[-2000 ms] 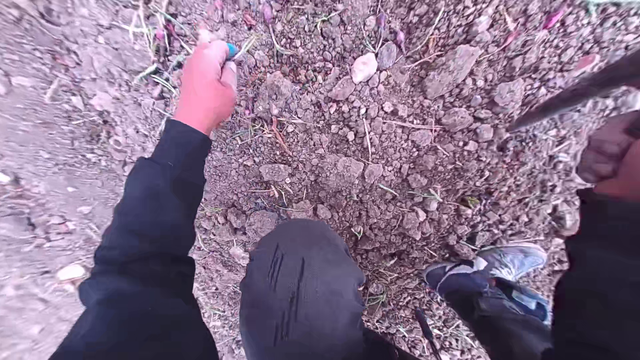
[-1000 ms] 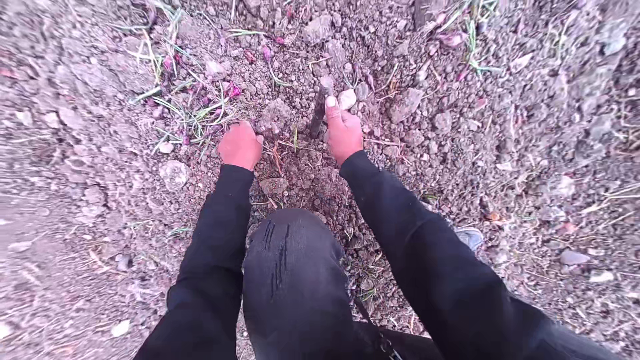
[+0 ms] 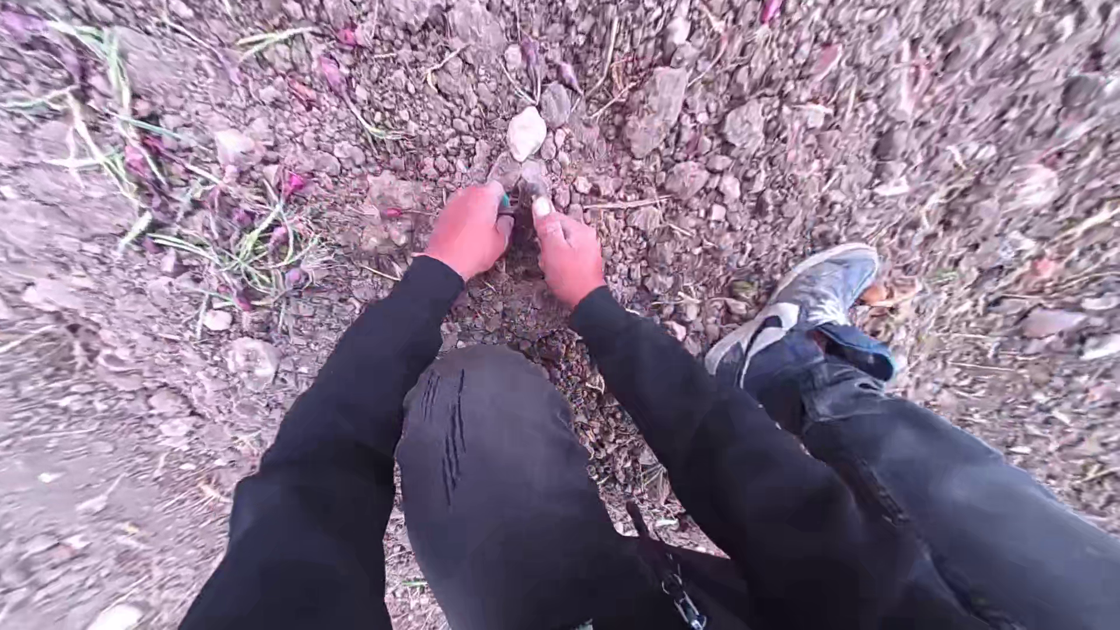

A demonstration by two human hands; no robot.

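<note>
My left hand (image 3: 475, 229) is low over the stony soil, its fingers curled, with a small bit of blue-green at the fingertips that I cannot identify. Just right of it my right hand (image 3: 567, 249) is curled with its thumb on top; a greyish, blurred tool end (image 3: 532, 178) shows beyond the thumb. Between the hands lies dark soil (image 3: 522, 241). A pale stone (image 3: 527, 133) sits just beyond them. Small red-purple onions with green tops (image 3: 262, 249) lie in a loose pile to the left.
More onions or their tops (image 3: 109, 131) lie at the upper left. Clods and stones (image 3: 656, 109) cover the ground at the upper right. My bent knee (image 3: 486, 437) is below the hands, and a grey sneaker (image 3: 801, 306) rests at the right.
Two seconds ago my left hand was among the onion tops and my right hand was at the far right with a long dark tool. Both hands are now close together near the pale stone.
</note>
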